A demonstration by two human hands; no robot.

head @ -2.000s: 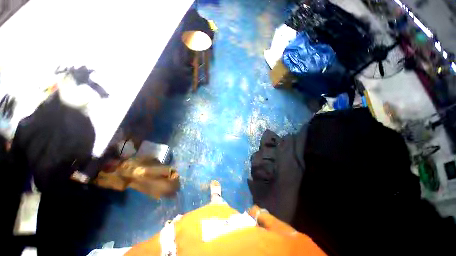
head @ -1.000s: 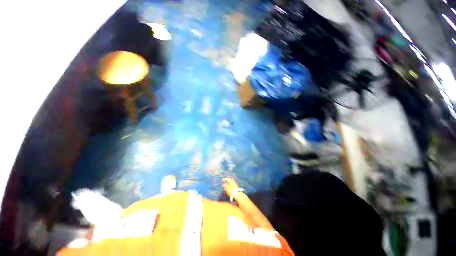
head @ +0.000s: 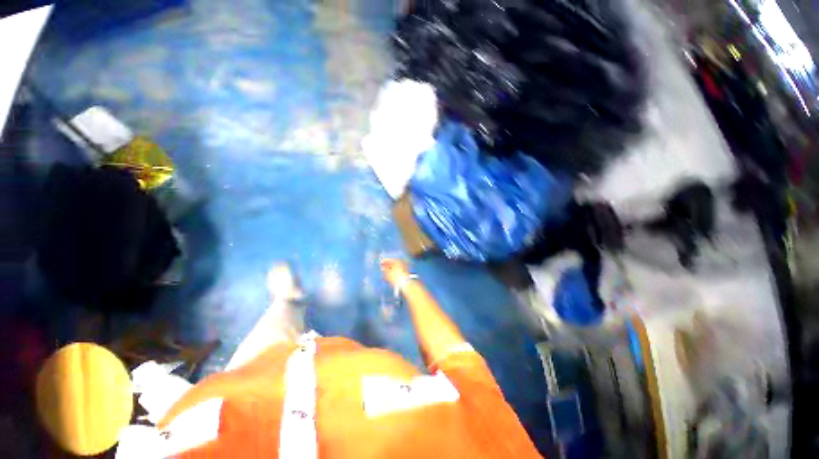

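A white crinkly bundle [head: 160,391] shows at the lower left beside the orange cardigan. My left hand cannot be made out there, so what holds the bundle is hidden. My right hand [head: 393,271] hangs low at centre over the blue floor, small and blurred, with a pale band at the wrist. No object shows in it, but its finger position is unclear.
A yellow-topped round stool [head: 84,398] stands at the lower left. A dark bulky shape [head: 103,238] and a yellow shiny item [head: 142,163] lie beyond it. At the right are a blue plastic bundle [head: 480,197], a white bag [head: 402,125] and black glossy bags [head: 539,81].
The view has moved forward along the blue floor. The stool has shifted to the lower left, the blue bundle and black bags look nearer, and the dark figures seen earlier have left view.
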